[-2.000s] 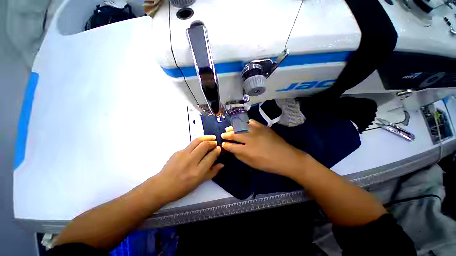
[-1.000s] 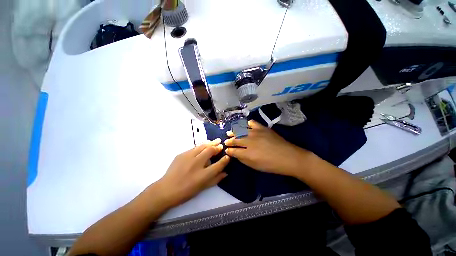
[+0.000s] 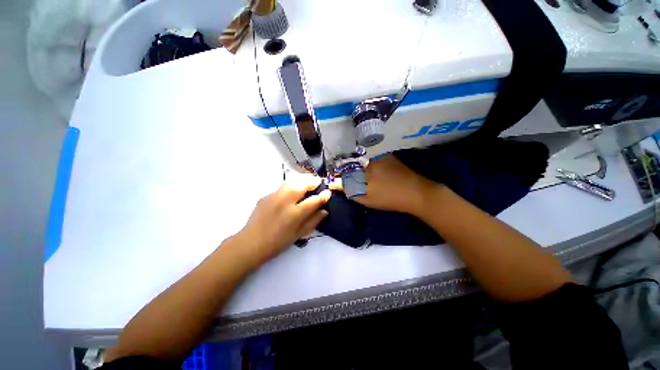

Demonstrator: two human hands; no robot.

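Note:
A navy fabric piece [image 3: 405, 225] lies bunched on the table under and right of the machine's needle area. The white sewing machine head [image 3: 383, 58] stands over it. My left hand [image 3: 284, 215] pinches the navy fabric's left edge just in front of the presser foot [image 3: 327, 178]. My right hand [image 3: 387, 186] presses on the fabric right of the foot, its fingertips partly hidden behind the grey attachment [image 3: 354, 179]. The needle point and the stitched edge are hidden by my fingers.
A silver snips-like tool [image 3: 586, 184] lies right of the machine. A black cloth strip [image 3: 532, 65] hangs over the machine arm. The ruler-marked table edge [image 3: 347, 307] runs in front. Grey cloth [image 3: 629, 264] is at lower right.
The navy fabric has moved away from the table's front edge and bunched towards the needle. Both hands have moved closer to the foot. The white strip and grey knit bit are no longer visible.

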